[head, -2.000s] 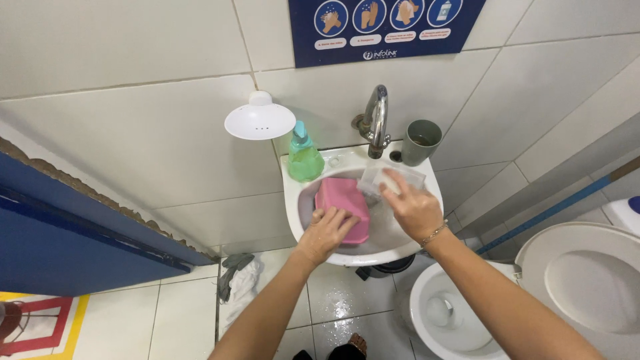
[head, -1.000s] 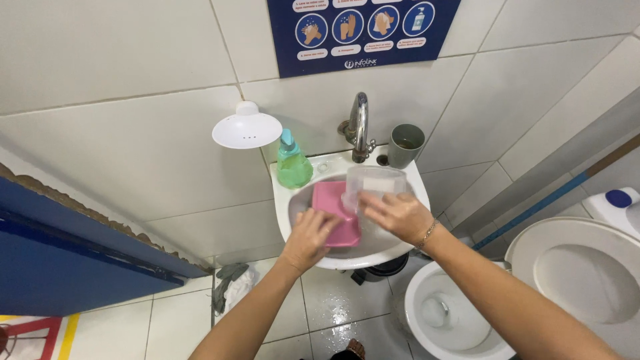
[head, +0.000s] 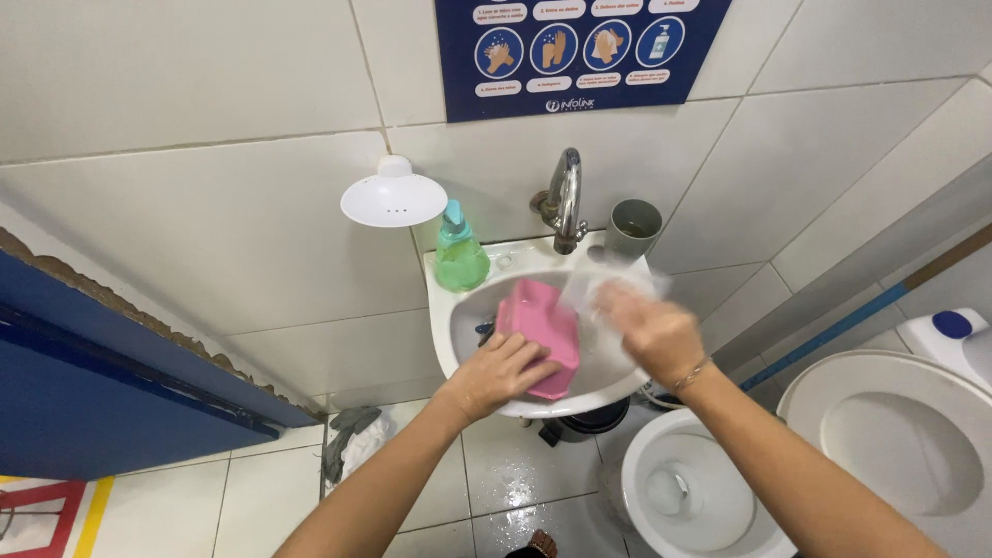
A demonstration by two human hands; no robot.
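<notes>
My left hand [head: 500,373] grips the lower left side of a pink plastic container [head: 542,333], which is tilted inside the white washbasin [head: 612,380]. A clear plastic piece [head: 577,291], perhaps a lid or tray, is in my right hand [head: 651,325] just under the chrome faucet [head: 568,201]; hand and piece are blurred. A small dark object [head: 485,328] lies in the basin left of the pink container, partly hidden. On the basin's back rim stand a pump bottle of green liquid [head: 461,260] at the left and a grey cup [head: 634,225] at the right.
A white soap dish [head: 394,200] is fixed to the tiled wall below a blue poster [head: 573,58]. Under the basin is a black bin [head: 593,418]. The toilet bowl [head: 701,480] stands at the right, near a blue pole [head: 829,333]. Cloths [head: 360,442] lie on the wet floor; a blue door [head: 116,387] is left.
The pink container is more tilted than a second ago, and the small dark object beside it has come into sight. My right hand still holds the clear piece near the faucet.
</notes>
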